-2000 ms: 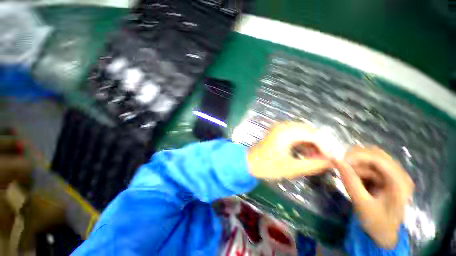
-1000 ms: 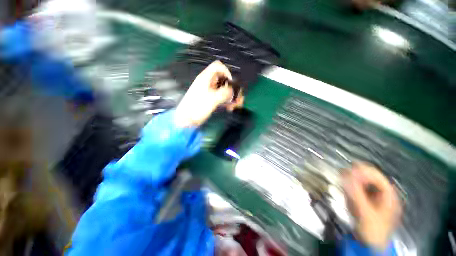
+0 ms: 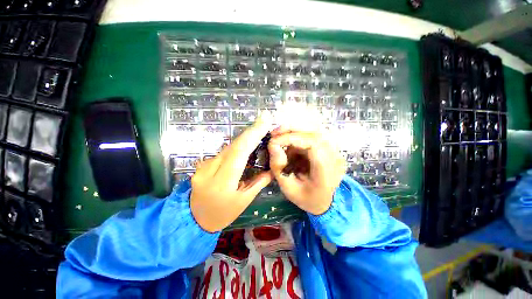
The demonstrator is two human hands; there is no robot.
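My left hand [image 3: 224,181] and my right hand [image 3: 309,169] meet over the lower middle of the clear blister tray [image 3: 198,55]. Between them is a small black unit [image 3: 257,159], partly hidden by the fingers. My left hand holds it with the thumb below and fingers above. My right fingertips are curled together against its right side; whether they pinch a small part cannot be seen. Strong glare lies on the tray just above the hands.
A black smartphone [image 3: 118,150] lies left of the clear tray. Black blister trays stand at the far left [image 3: 65,111] and at the right [image 3: 430,146]. Pale specks lie on the green bench [image 3: 93,219]. A blue sleeve [image 3: 519,201] shows at the right edge.
The view has turned and is sharper. My left hand has come back from the black tray on the left, and both hands are together again over the clear tray.
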